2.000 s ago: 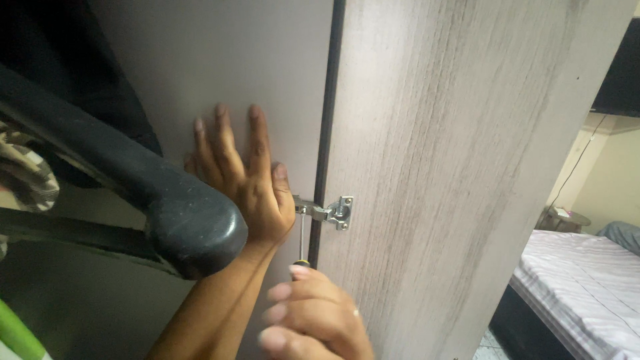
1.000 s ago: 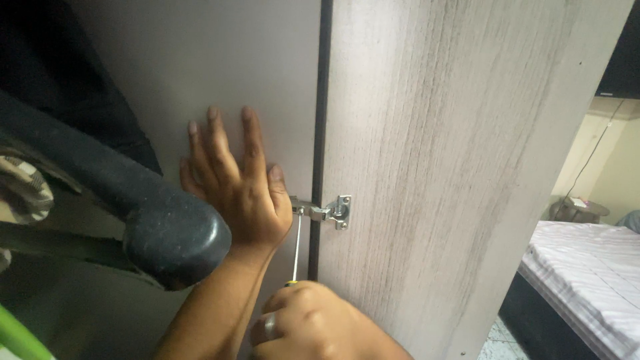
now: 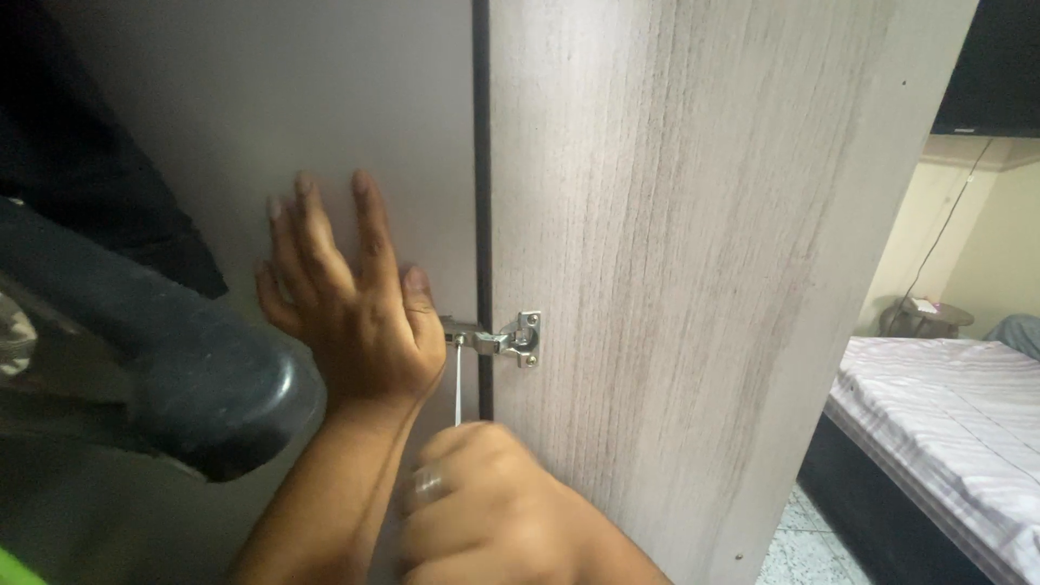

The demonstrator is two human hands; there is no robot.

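My left hand [image 3: 357, 317] lies flat with spread fingers on the grey inner side panel [image 3: 390, 97] of a cabinet, just left of a metal concealed hinge [image 3: 520, 340]. The hinge bridges the dark edge strip and is fixed to the wood-grain door [image 3: 699, 244]. Below it, my right hand [image 3: 496, 512], with a ring on one finger, is closed around a screwdriver [image 3: 458, 386]. Its handle is hidden in the fist; the thin shaft points up, its tip at a screw on the hinge arm. The right hand is slightly blurred.
A thick black rounded bar [image 3: 219, 382] juts in from the left, close to my left forearm. Dark cloth [image 3: 97, 162] hangs behind it. Beyond the door at right are a bed with a striped sheet [image 3: 951, 414], a small round table [image 3: 934, 318] and a black screen [image 3: 991, 73].
My right hand has turned around the screwdriver, its fingers looser two seconds ago and now wrapped over the handle. My left hand stays pressed on the panel.
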